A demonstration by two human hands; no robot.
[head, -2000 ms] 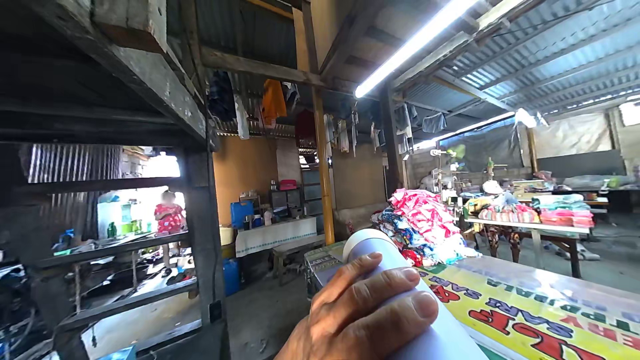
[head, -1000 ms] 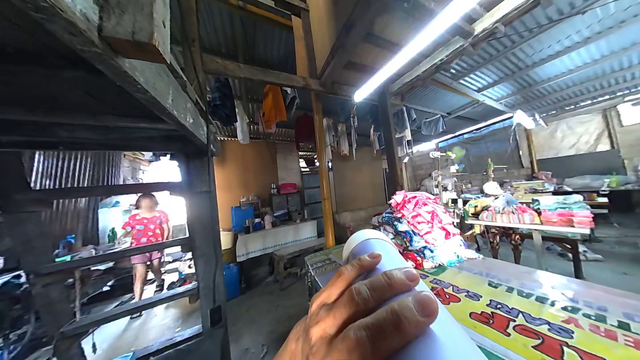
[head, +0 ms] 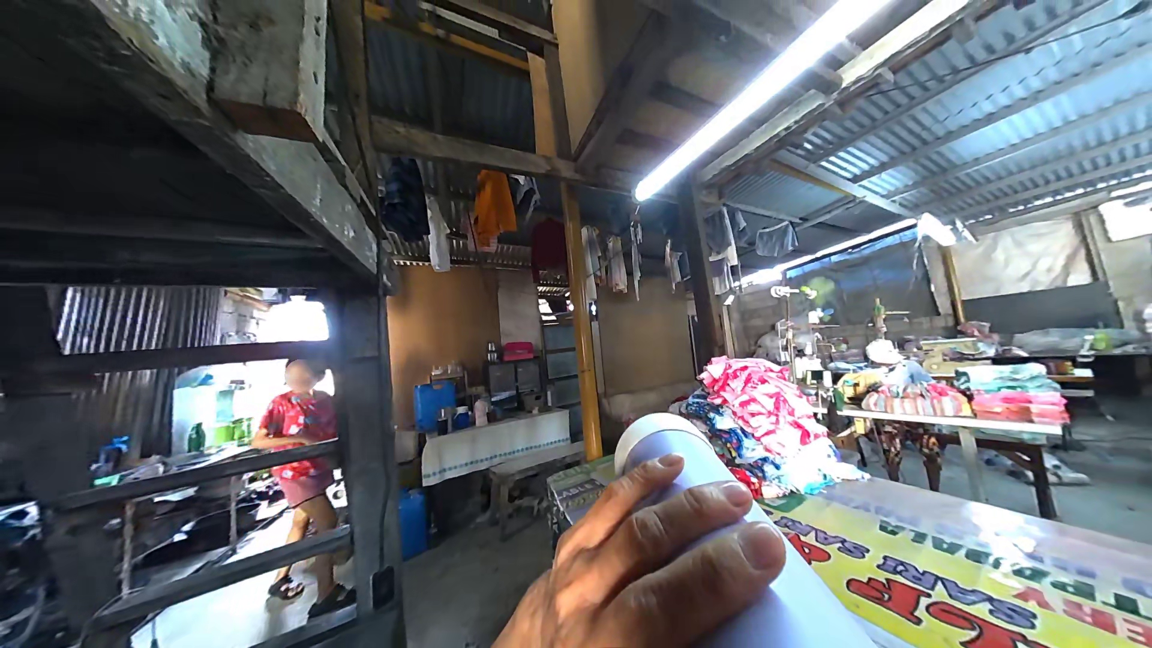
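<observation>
One of my hands (head: 670,549) comes in from the bottom edge and lies over a smooth white cylinder (head: 729,540), its fingers curved across the top; whether it is my left or right hand cannot be told for certain, though the thumb is hidden and it looks like my left. My other hand is out of the frame. The cylinder leans over a table covered with a printed tarpaulin (head: 900,576). Just beyond its rounded end, a heap of pink, white and blue fabric (head: 765,418) rests on the same table.
Folded cloths (head: 1017,396) are stacked on a table at the right, near sewing equipment. A wooden bench (head: 531,463) stands by a cloth-covered counter (head: 495,445). Dark wooden rails (head: 207,468) are at the left, with a person (head: 301,441) in red beyond them. Clothes hang overhead.
The person beyond the wooden rails has come from behind the counter area and now stands farther right, beside the dark post. My visible hand keeps its place on the white cylinder.
</observation>
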